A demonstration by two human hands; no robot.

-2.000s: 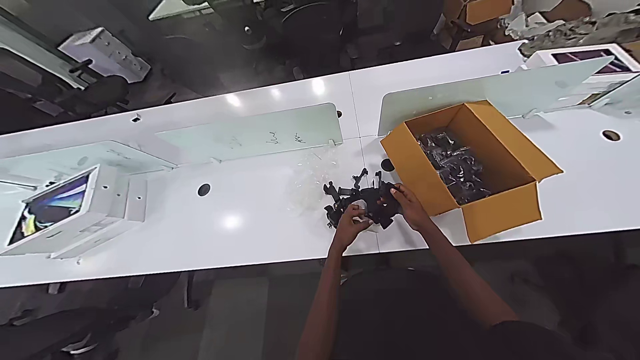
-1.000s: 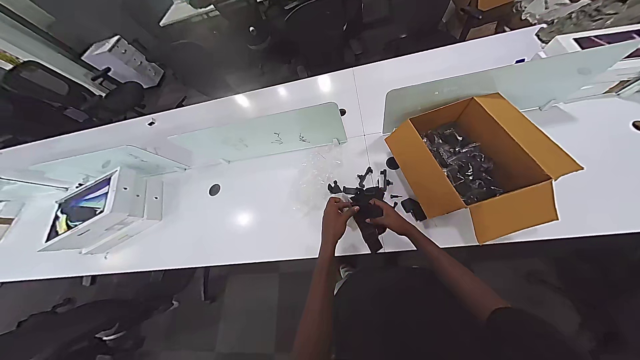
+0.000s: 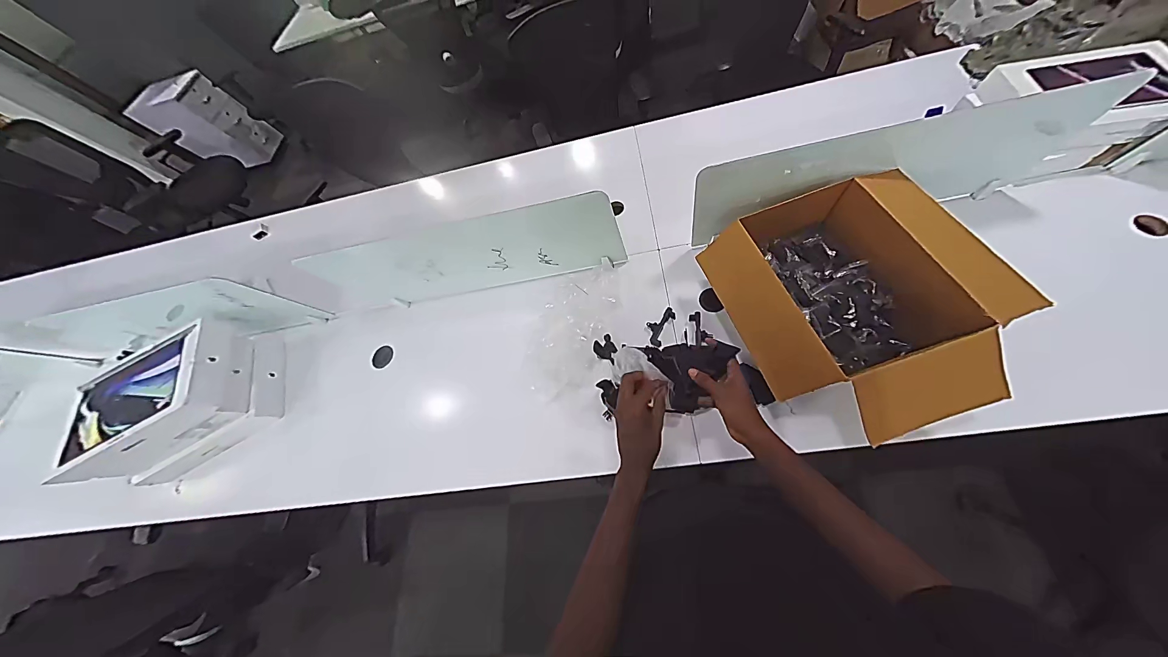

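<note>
My left hand (image 3: 640, 411) pinches a clear plastic bag (image 3: 636, 363) at the near side of a pile of small black parts. Just right of it, my right hand (image 3: 727, 394) grips a dark, flat black item (image 3: 695, 363); what exactly it is cannot be told. Small black plastic parts (image 3: 659, 327) lie around both hands on the white desk. Left of the pile spreads a heap of crumpled clear plastic bags (image 3: 568, 342). To the right stands an open cardboard box (image 3: 776, 319), holding many dark items in clear bags (image 3: 835, 297).
Frosted glass dividers (image 3: 474, 251) run along the middle of the white desk (image 3: 347, 438). White product boxes (image 3: 228, 392) stand at the left, and another (image 3: 1013, 82) is at the far right. Round cable holes (image 3: 382, 357) pierce the desktop. Office chairs (image 3: 205, 187) stand beyond it.
A clear bag now shows at my left hand, above the pile. My right hand has moved onto the right part of the dark item.
</note>
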